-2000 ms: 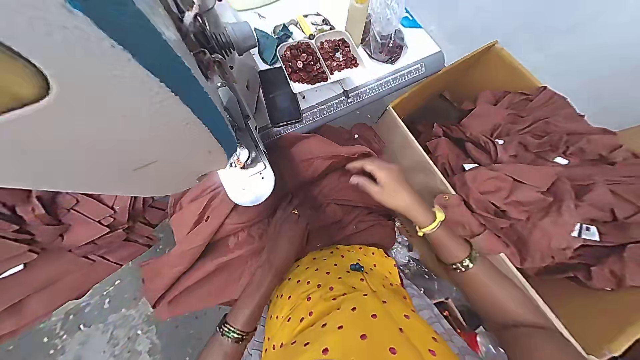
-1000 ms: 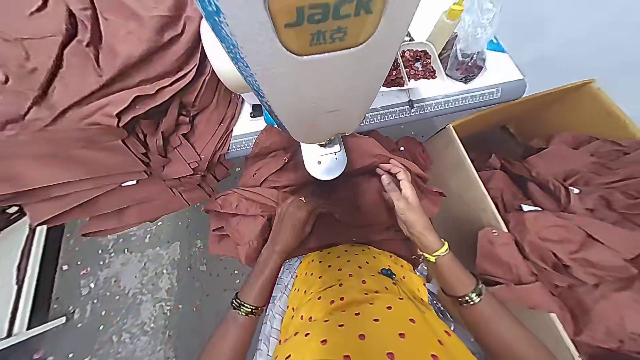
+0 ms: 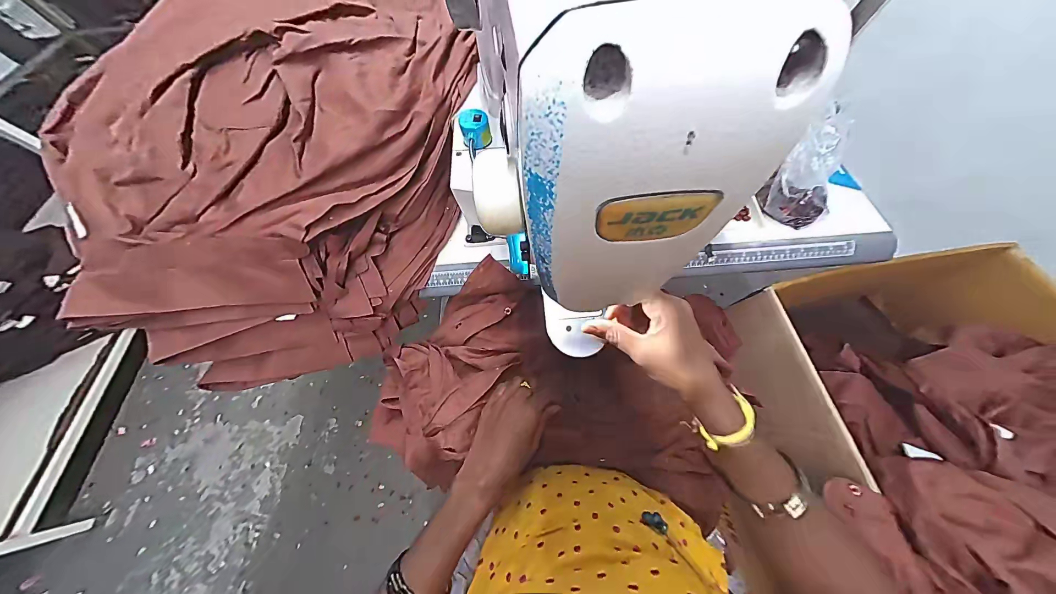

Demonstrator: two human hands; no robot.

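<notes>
A white Jack sewing machine head (image 3: 660,148) stands before me, with its small rounded white front part (image 3: 573,334) low over the cloth. Reddish-brown cloth (image 3: 462,355), with small buttons on it, lies bunched beneath the machine and over my lap. My left hand (image 3: 511,425) presses on this cloth left of the rounded part, fingers partly curled; whether it grips a fold cannot be told. My right hand (image 3: 660,338) is at the right side of the rounded part, thumb and index finger close together near its edge. Anything between those fingertips is too small to tell.
A large stack of brown cloth pieces (image 3: 272,165) lies at the left. On my right stands a cardboard box (image 3: 817,396) holding brown garments (image 3: 973,412). A clear plastic bag of buttons (image 3: 796,194) rests on the machine table (image 3: 858,227). Scraps dot the grey floor (image 3: 214,470).
My right hand has moved from the cloth at the right up to the machine's rounded front part. My left hand stays on the cloth. The view has swung left since the earliest frame.
</notes>
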